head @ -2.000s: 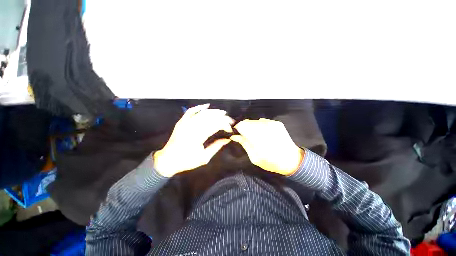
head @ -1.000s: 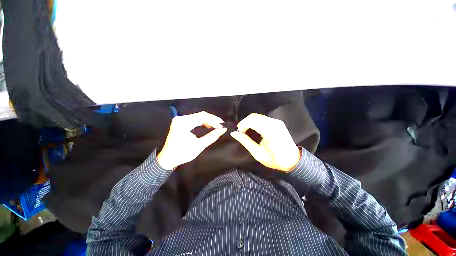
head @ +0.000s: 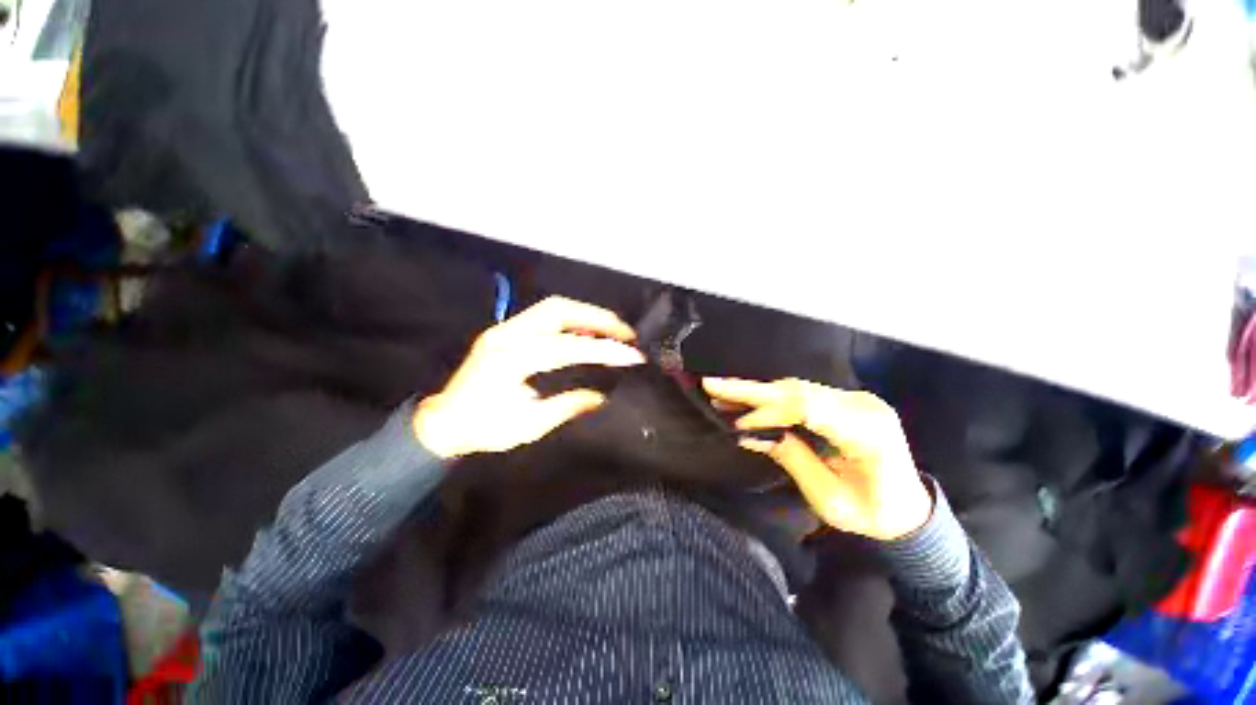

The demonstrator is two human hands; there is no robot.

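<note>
Black cloth (head: 627, 427) lies across the wearer's lap below the table edge, with a fold or edge running between the hands. My left hand (head: 530, 379) lies over the cloth at the left, with thumb and fingers apart and nothing visible between them. My right hand (head: 833, 448) is lower and to the right, its fingertips close together on the cloth's edge. A small shiny detail (head: 685, 328) shows on the dark material just above the gap between the hands.
The white table (head: 827, 165) spans the top, its front edge sloping down to the right. A thick black cloth stack (head: 207, 110) hangs over its left end. A dark object (head: 1161, 19) sits at the table's upper right. Red items (head: 1212, 551) are at the right.
The hands have moved apart, the right one down and to the right. The left fingers have opened from their pinch. The view has turned, so the table edge now slopes.
</note>
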